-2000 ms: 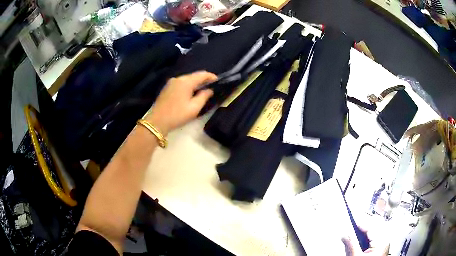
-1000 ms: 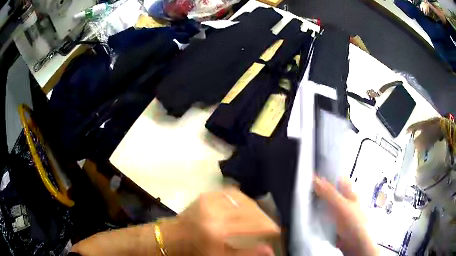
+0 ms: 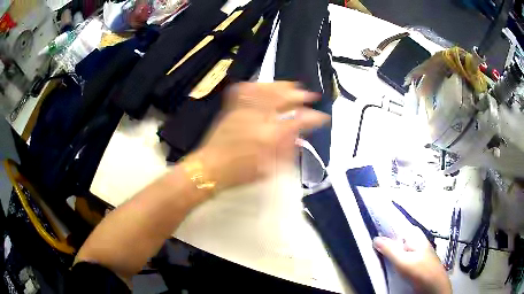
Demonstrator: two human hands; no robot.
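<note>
My left hand, blurred and wearing a gold bracelet, is above the middle of the pale table. Its fingers are apart and no cloth shows in them. My right hand is at the lower right, its thumb on a white sheet with dark cloth pieces beside and under it. Its other fingers are mostly hidden. Dark cloth bundles with tan labels lie beyond my left hand. A long dark panel lies to their right.
A black phone lies at the upper right. The sewing machine head stands at the right. Black-handled scissors lie at the lower right. More dark cloth lies at the left, near a yellow curved rim.
The view has shifted right. My left hand has moved up from the table's front edge. The white sheet and dark pieces at my right hand now lie lower, near the machine.
</note>
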